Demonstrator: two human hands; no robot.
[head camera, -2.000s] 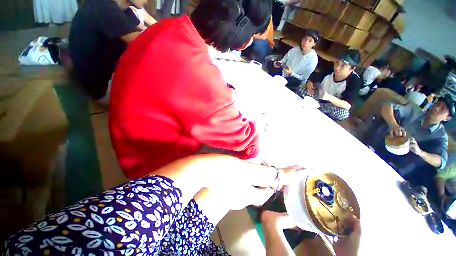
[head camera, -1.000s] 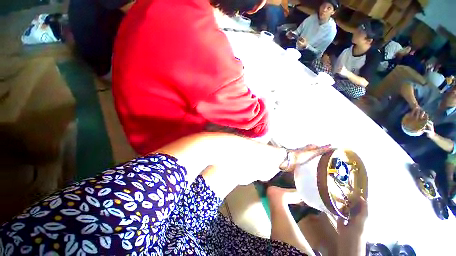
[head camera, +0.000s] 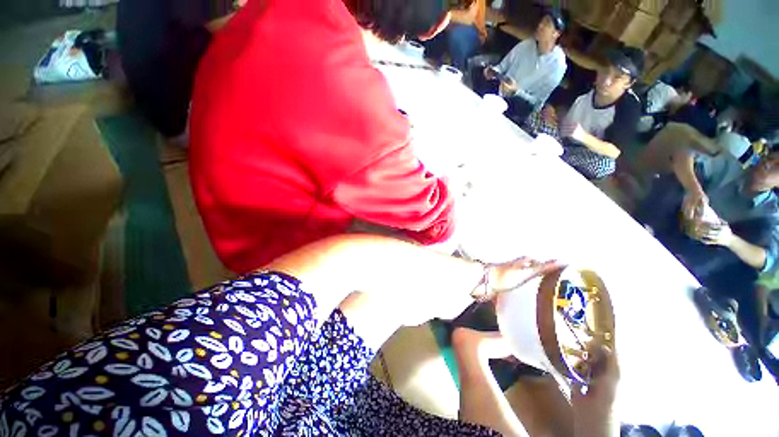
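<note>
A round gold shell (head camera: 603, 305) with a white housing (head camera: 523, 323) against its back stands tilted, its open face to the right. A dark blue part with a silver-white middle (head camera: 571, 301) sits inside the shell, with thin wires or posts near it. My left hand (head camera: 518, 276) holds the upper left rim of the white housing. My right hand (head camera: 598, 375) grips the lower right edge of the shell, fingers partly over its face. No tool or screw can be made out.
The long white table (head camera: 589, 226) is washed out by glare. Black bowls (head camera: 726, 323) stand at its right, others at the bottom edge. A person in red (head camera: 299, 145) sits close at the left. Other people sit across the table. A bare limb shows below the housing.
The shell and housing have turned to a more edge-on angle than two seconds ago, and shifted slightly left and down since one second ago. My hands stay on them.
</note>
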